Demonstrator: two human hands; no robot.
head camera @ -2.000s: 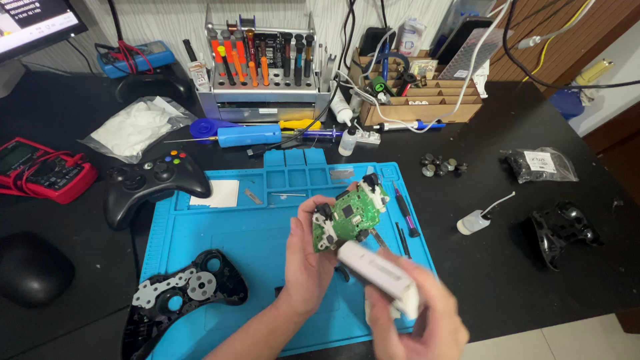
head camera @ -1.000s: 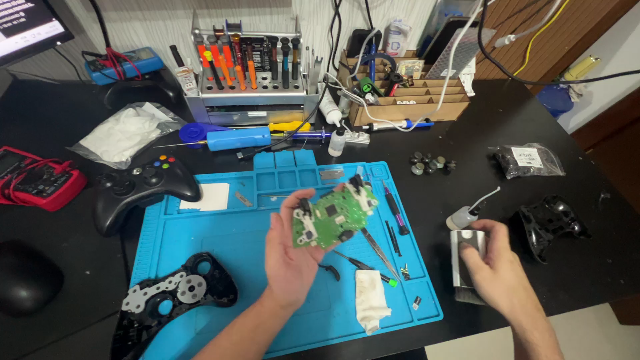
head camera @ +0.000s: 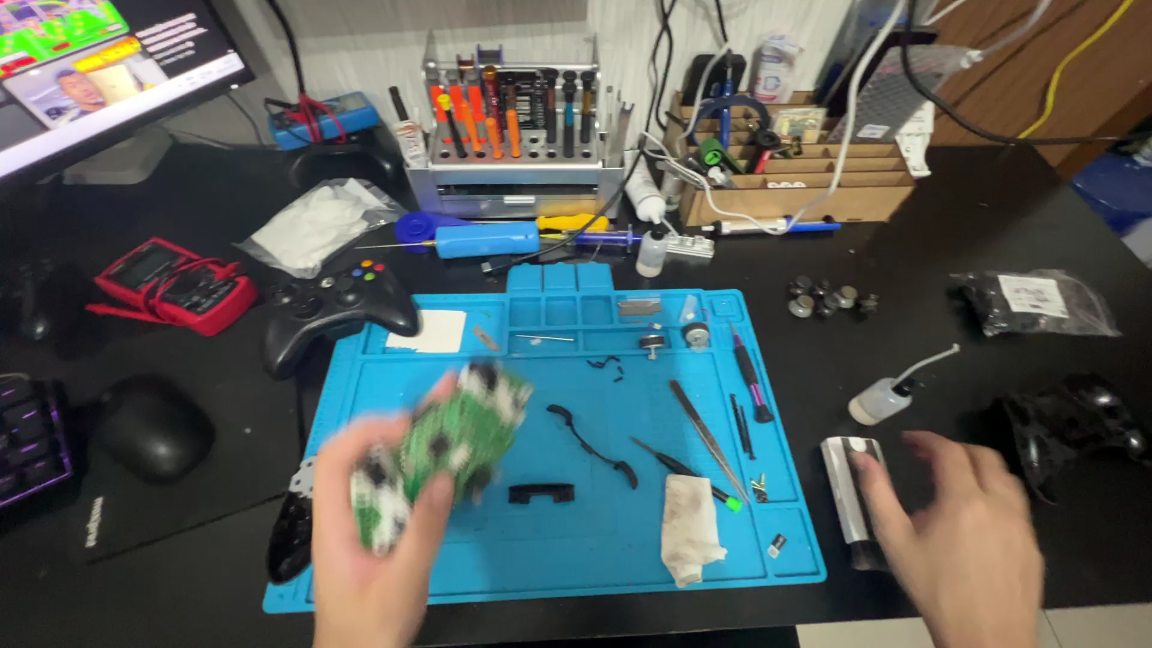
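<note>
My left hand (head camera: 387, 522) grips a green game controller circuit board (head camera: 463, 432), blurred, over the left half of the blue silicone repair mat (head camera: 576, 558). My right hand (head camera: 963, 531) is spread with its thumb at a white and black box-shaped object (head camera: 850, 495) on the desk right of the mat; whether it presses on it I cannot tell. On the mat lie a curved black plastic strip (head camera: 589, 445), a small black plastic part (head camera: 541, 493), metal tweezers (head camera: 706, 436), a screwdriver with a green end (head camera: 684, 472) and a stained white cloth (head camera: 689, 526).
A black controller shell (head camera: 1075, 423) and a bottle with a bent spout (head camera: 880, 400) sit at right. Left are a black game controller (head camera: 342, 306), a red multimeter (head camera: 175, 283) and a mouse (head camera: 155, 427). A tool rack (head camera: 517, 171) and wooden organizer (head camera: 801, 193) stand behind.
My right hand has carried the box-shaped object from beside the board to the desk at right, and its fingers have since spread. The board has moved left and tilted in my left hand.
</note>
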